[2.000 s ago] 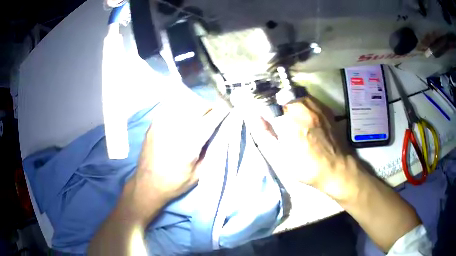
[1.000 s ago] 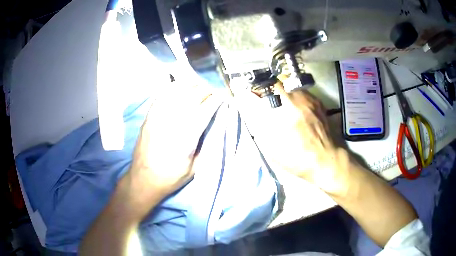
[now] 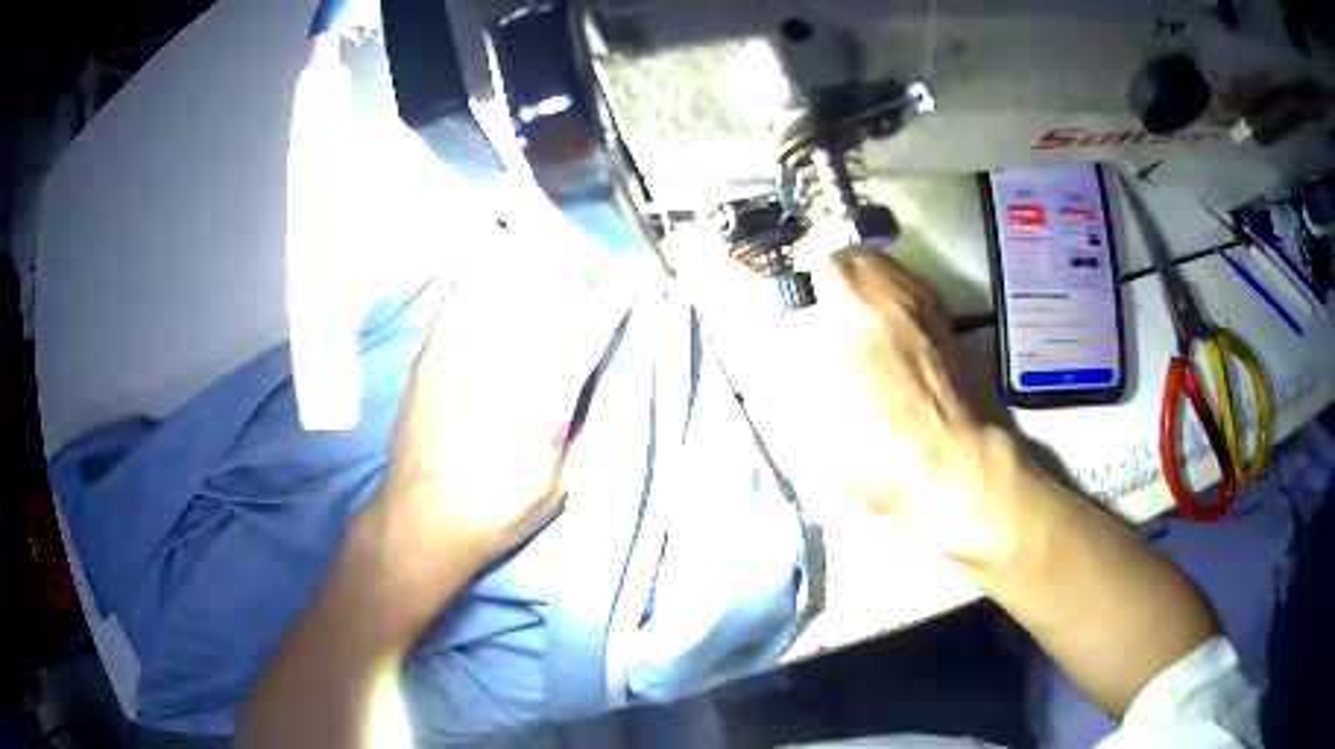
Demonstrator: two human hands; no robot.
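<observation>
The light blue garment (image 3: 234, 542) lies heaped on the table and over its front edge, washed out to white near the needle area (image 3: 677, 264). A narrow folded band (image 3: 633, 556) runs from the needle area towards the front edge. My left hand (image 3: 491, 410) lies on the cloth left of the band, its fingertips lost in glare. My right hand (image 3: 879, 395) is right of the needle, fingers bent down at the cloth beside the metal attachment (image 3: 791, 278). Glare hides whether either hand pinches the cloth.
The sewing machine head (image 3: 1010, 103) spans the top. A lit smartphone (image 3: 1057, 293) lies right of my right hand. Scissors (image 3: 1203, 395) with red and yellow loops lie beyond it, near pens (image 3: 1262, 290). A bright white strip (image 3: 325, 264) stands out at left. Pale cloth (image 3: 1171, 585) is below the table's right side.
The machine, phone and scissors sit slightly higher and further left in view than two seconds ago. Both hands keep nearly the same place on the cloth.
</observation>
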